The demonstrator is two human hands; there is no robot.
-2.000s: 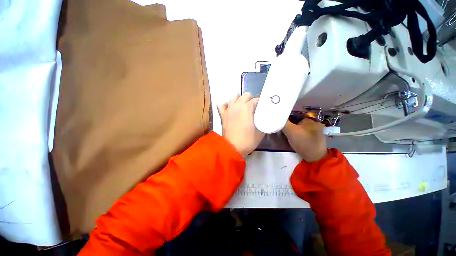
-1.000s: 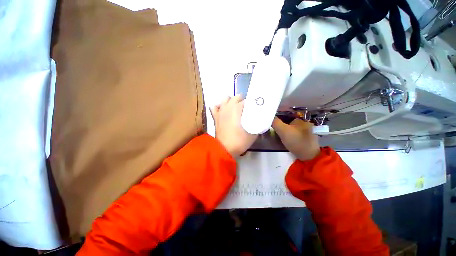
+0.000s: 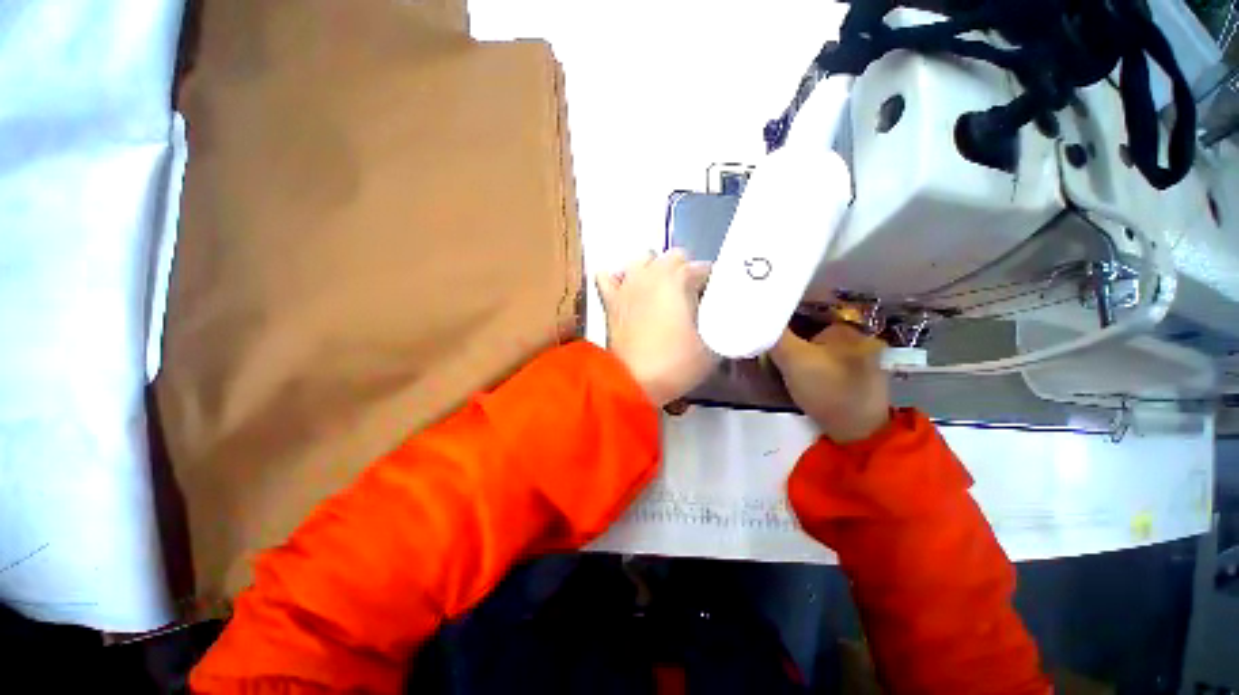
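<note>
The white sewing machine head (image 3: 938, 190) stands at the right, with a small yellow-lit spot at its needle area (image 3: 852, 315). My left hand (image 3: 658, 326) lies on the plate left of the needle area, its fingertips partly under the white oval work light (image 3: 775, 258). My right hand (image 3: 834, 378) is just below the needle area, its fingers reaching in under the light's lower end. The light hides the fingertips of both hands, so what they touch or hold does not show. The dark slide plate (image 3: 700, 224) shows above my left hand.
Stacked brown panels (image 3: 367, 231) lie at the left, with folded white sheet material (image 3: 75, 312) beyond them. A black jointed bracket (image 3: 1006, 136) with straps sits on the machine head. A curved white tube (image 3: 1006, 364) runs right of my right hand. A printed ruler (image 3: 720, 513) runs along the table's front edge.
The view has shifted slightly back and forth, moving everything in the picture together. Both hands stay at the needle area, with little visible change in their pose.
</note>
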